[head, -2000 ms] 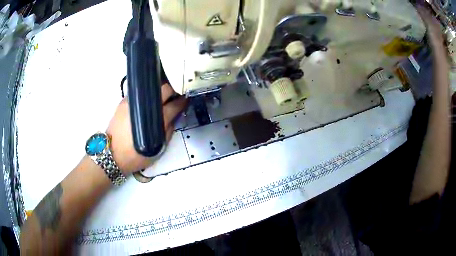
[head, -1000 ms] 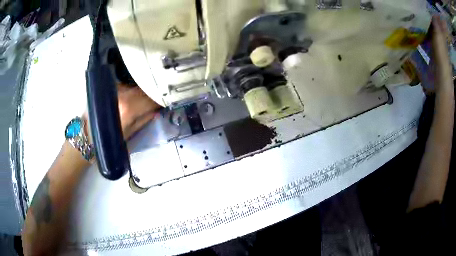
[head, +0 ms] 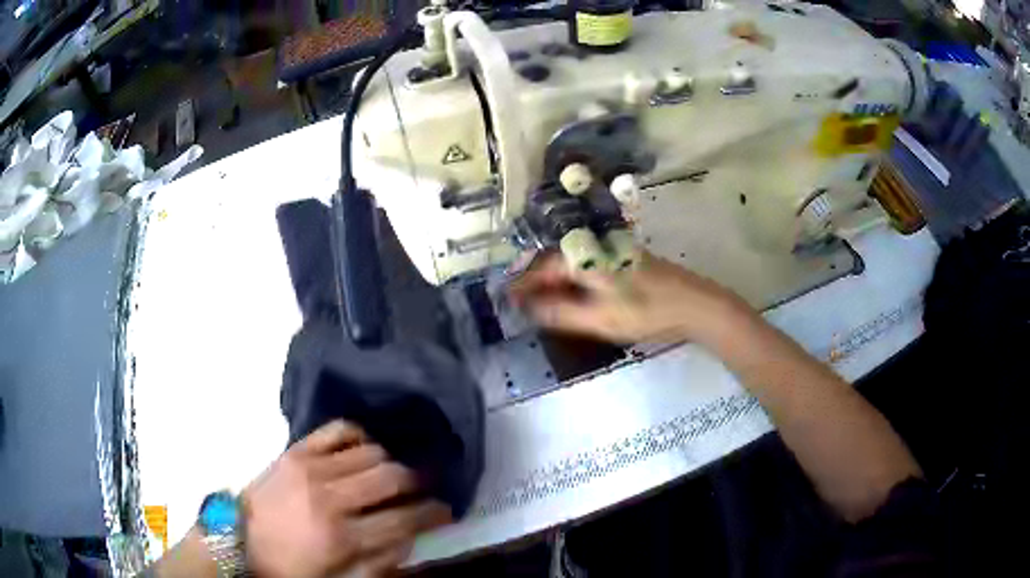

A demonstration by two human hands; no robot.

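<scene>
A black cloth panel (head: 390, 395) lies on the white table left of the needle area, its near end bunched up. My left hand (head: 339, 497), with a watch at the wrist, grips the panel's near edge. My right hand (head: 576, 299) is blurred beside the needle area, in front of the cream sewing machine (head: 700, 158) and below its tension knobs (head: 585, 248). Whether its fingers hold anything is unclear. The presser foot area is partly hidden.
A black rod-like handle (head: 358, 265) hangs on a cable over the panel. A ruler-like strip (head: 633, 435) runs along the white table (head: 203, 339). Pale layered material (head: 51, 192) is at the left, above a grey surface (head: 51, 395). Black cloth (head: 983, 305) is at the right.
The black panel now shows left of the machine. My left hand has come toward me and grips it. My right hand has moved from the machine's right end to the needle area. The view has shifted.
</scene>
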